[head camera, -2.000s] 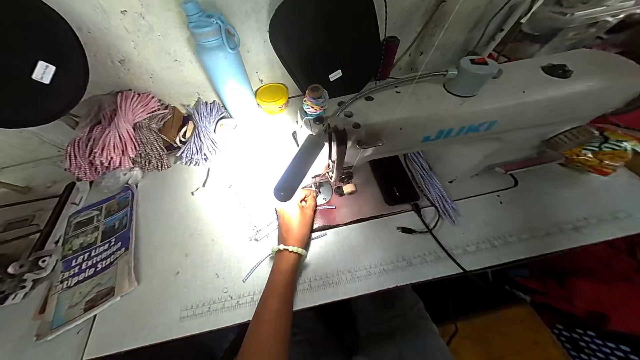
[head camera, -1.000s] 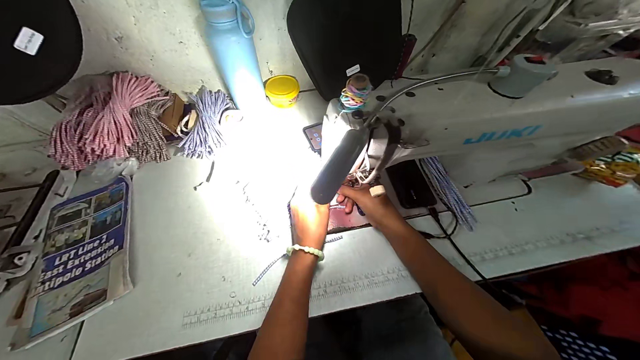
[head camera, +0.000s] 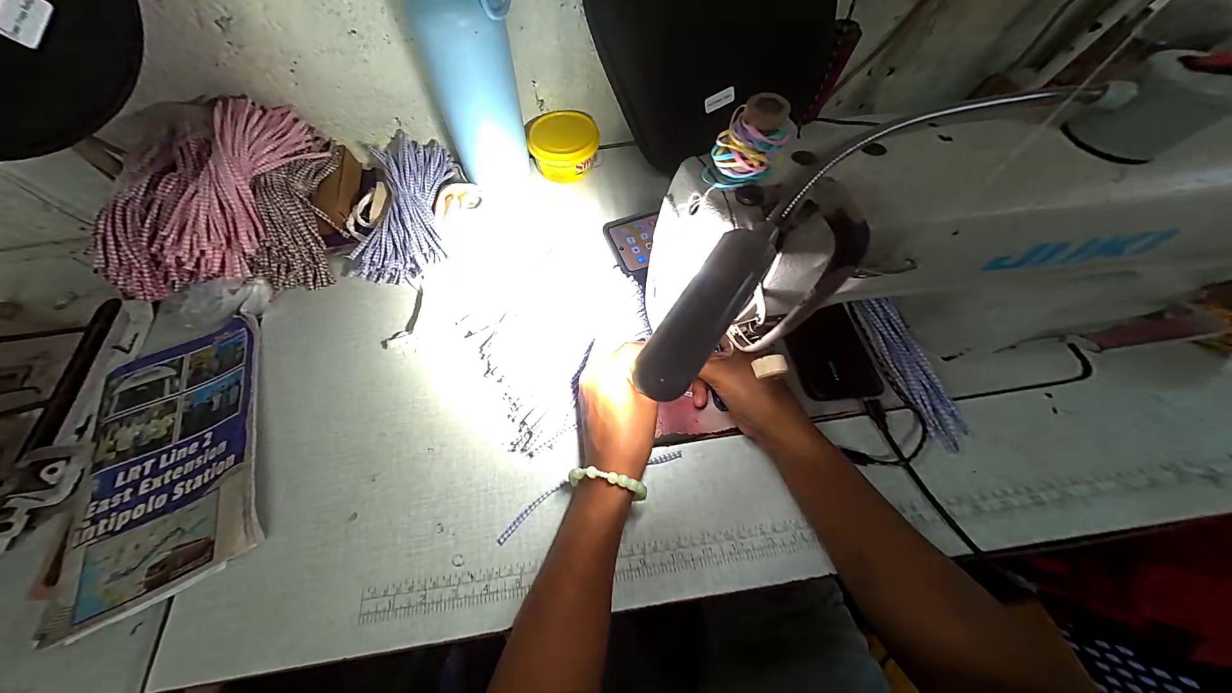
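A Juki sewing machine (head camera: 1011, 207) stands at the right, with a dark gooseneck lamp (head camera: 707, 313) glaring over its needle area. My left hand (head camera: 619, 404), wearing a beaded bracelet, lies just left of the lamp head beside the needle area; glare hides what its fingers touch. Close to the presser foot, my right hand (head camera: 746, 385) has bent fingers partly behind the lamp, and its grip is hidden. A thin blue checked fabric strip (head camera: 531, 513) runs out below my left wrist. More thin strips (head camera: 515, 385) lie in the bright light to the left.
Bundles of pink cords (head camera: 226, 192) and blue cords (head camera: 409, 212) lie along the wall by a blue bottle (head camera: 472, 87) and a yellow tub (head camera: 563, 144). A newspaper (head camera: 164, 472) is at left. Right of my hands are a black device (head camera: 835, 354) with a cable and more blue strips (head camera: 910, 371).
My right hand, not visible two seconds ago, came in from the right to the needle area by one second ago and remains there. The view has moved closer.
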